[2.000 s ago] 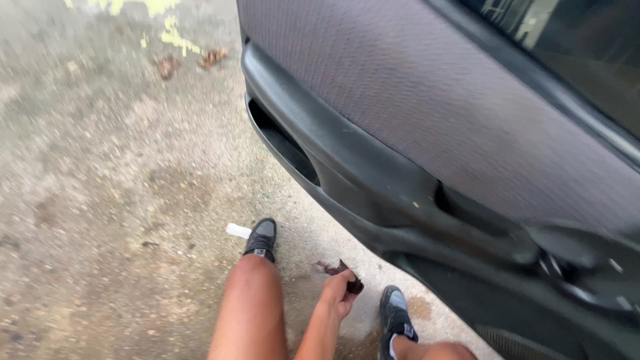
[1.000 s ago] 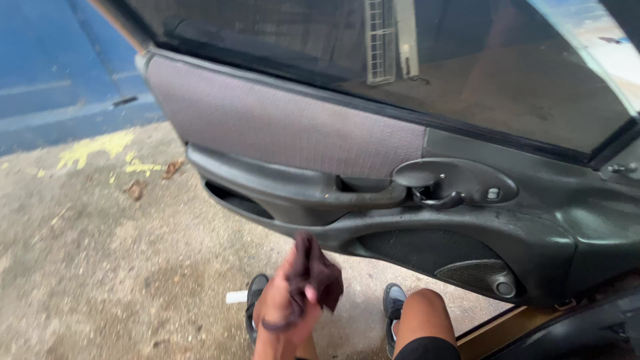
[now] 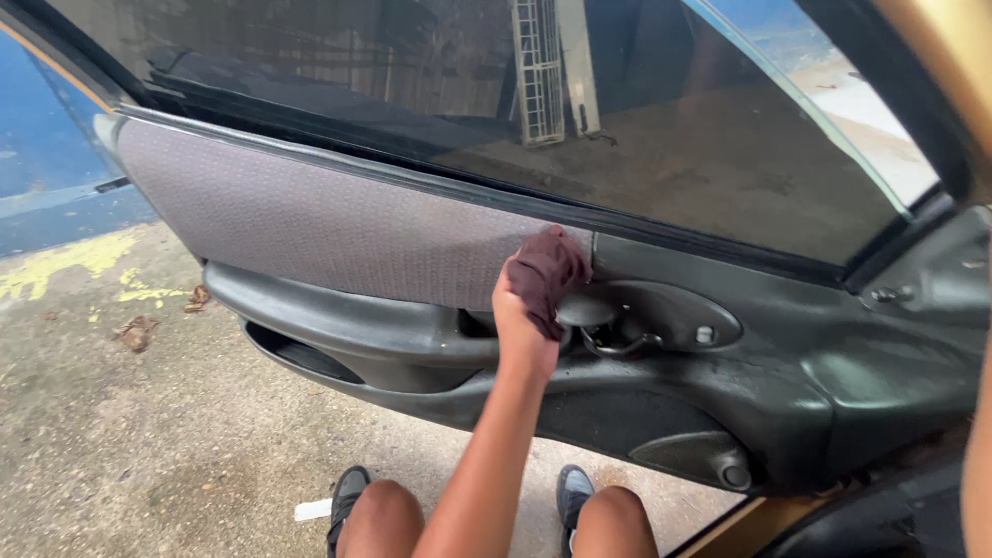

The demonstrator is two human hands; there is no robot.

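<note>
My left hand (image 3: 523, 322) is closed around a crumpled dark maroon cloth (image 3: 549, 275). The cloth lies against the right end of the grey woven fabric insert (image 3: 310, 225) of an opened car door, just below the window ledge. Right beside the cloth is the black oval bezel (image 3: 674, 314) with the inner door handle (image 3: 620, 341). Beneath my wrist runs the black plastic armrest (image 3: 333, 314). Part of a bare arm, apparently my right one, shows at the right edge; its hand is out of view.
Tinted window glass (image 3: 434, 101) rises above the panel. A speaker grille (image 3: 690, 457) and door pocket (image 3: 302, 353) sit low on the door. My knees and shoes (image 3: 573, 492) are below, over rough concrete (image 3: 155, 434) with dry leaves (image 3: 138, 333) and a white strip (image 3: 312, 509).
My left hand has moved up with the cloth, from low in front of the door onto the fabric insert. The view has swung right along the door since the earliest frame.
</note>
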